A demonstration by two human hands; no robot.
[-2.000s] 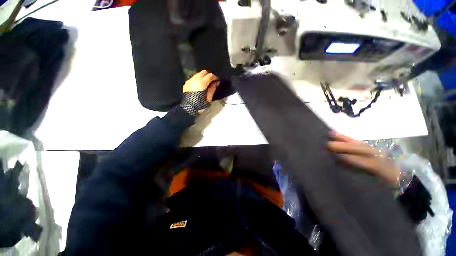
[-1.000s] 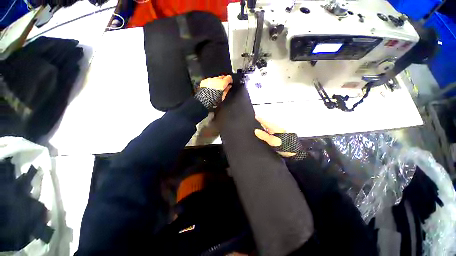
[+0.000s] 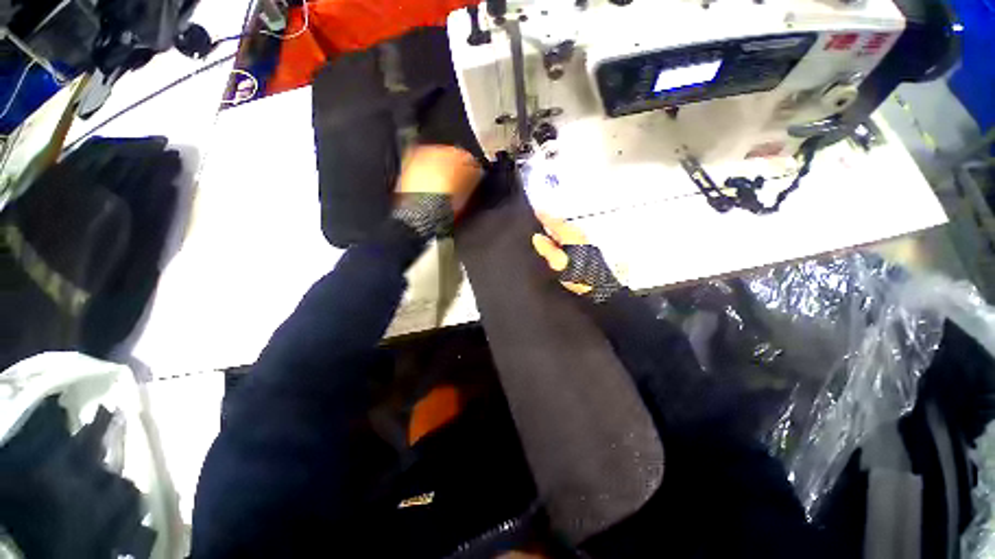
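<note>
A black padded back panel (image 3: 355, 153) lies on the white table left of the needle area. A long dark gusset strip (image 3: 556, 371) runs from under the presser foot (image 3: 511, 158) down over the table edge to my lap. My left hand (image 3: 439, 180) presses on the panel's right edge by the strip's upper end, fingers bent. My right hand (image 3: 562, 249) holds the strip's right edge below the needle; its fingertips are partly hidden. The white sewing machine (image 3: 676, 131) stands above right with its display lit.
A dark stack of panels (image 3: 87, 240) lies on the table at left. A white sack (image 3: 76, 382) with black pieces is at lower left. A clear plastic bag (image 3: 829, 371) with dark pieces is at lower right. Orange-red fabric (image 3: 360, 27) is behind; a black jointed fitting (image 3: 753, 194) sits on the bed.
Compared with two seconds ago, my right hand has come from far down the strip to near the needle, and the strip hangs more steeply. The camera view has also shifted.
</note>
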